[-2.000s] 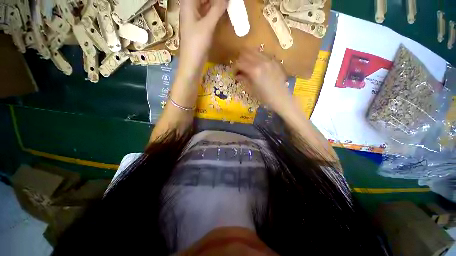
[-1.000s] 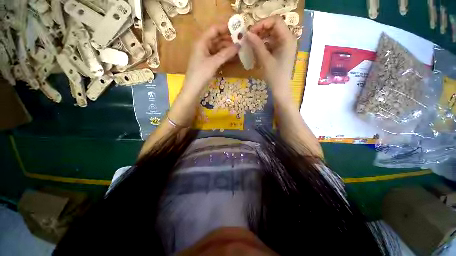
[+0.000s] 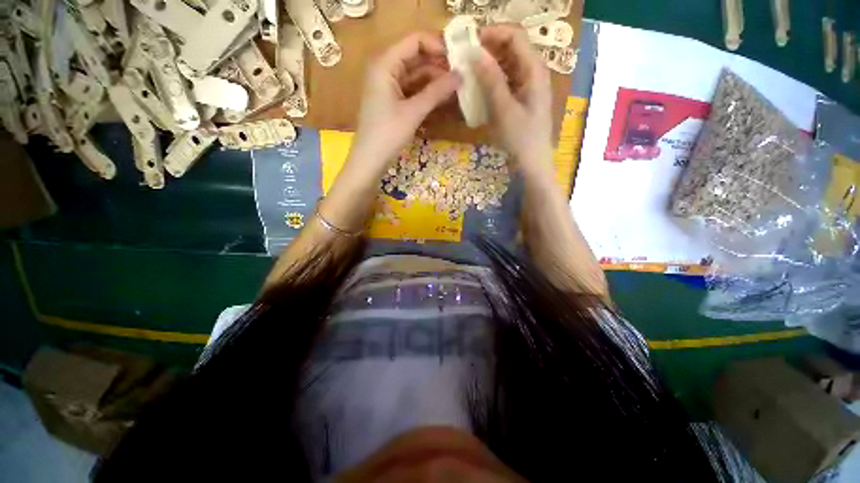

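A cream elongated housing (image 3: 467,71) is held upright between both hands over the brown board (image 3: 349,94). My left hand (image 3: 404,85) grips it from its left side with thumb and fingers. My right hand (image 3: 517,85) grips it from its right side. Whether a small disc is between the fingers cannot be told. A loose pile of small pale discs (image 3: 453,179) lies on the grey-and-yellow printed sheet (image 3: 405,226) just below the hands.
A big heap of housings (image 3: 170,85) fills the upper left. More housings (image 3: 552,33) lie beyond my right hand. A clear bag of small parts (image 3: 740,156) lies on a white printed sheet (image 3: 603,198). Separate housings (image 3: 733,24) lie at upper right. Cardboard boxes (image 3: 787,406) stand low.
My right hand has left the disc pile and come up to the housing, which both hands now hold. Since one second ago, the housing has turned and its printed, holed face no longer shows.
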